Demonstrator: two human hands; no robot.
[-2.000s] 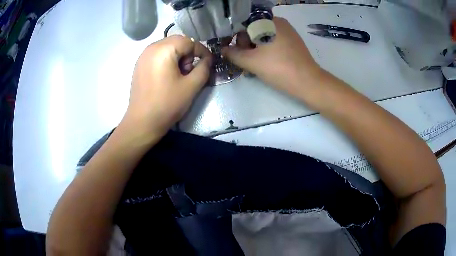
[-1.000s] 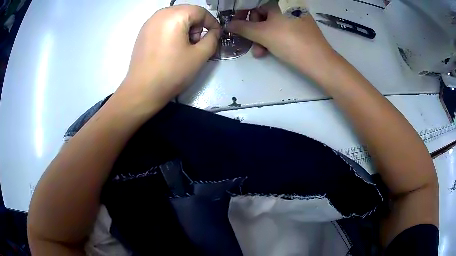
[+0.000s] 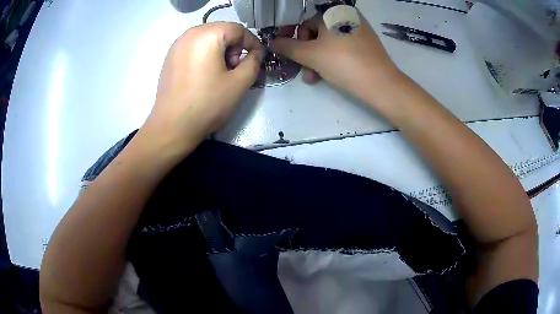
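My left hand [image 3: 206, 76] and my right hand [image 3: 338, 55] meet at the needle and presser foot [image 3: 268, 40] of the sewing machine. Thumb and finger of my left hand are pinched at the left of the needle. My right fingertips are at its right, partly behind the presser foot area. No thread can be made out between the fingers. The round metal needle plate [image 3: 277, 75] shows below them. The dark denim garment [image 3: 307, 196], with frayed overlocked edges and pale pocketing [image 3: 338, 276], lies under my forearms at the table's front.
Black thread snips [image 3: 419, 37] lie on the machine bed, right of my right hand. A cream ribbed knob [image 3: 342, 21] is just above that hand. The machine's pale body [image 3: 516, 46] stands at the upper right. Black scale markings [image 3: 430, 197] run along the table at the right.
The view has shifted, so the machine head sits higher in the picture than two seconds ago. Both hands stay at the needle with small finger movements. The garment has not visibly moved on the table.
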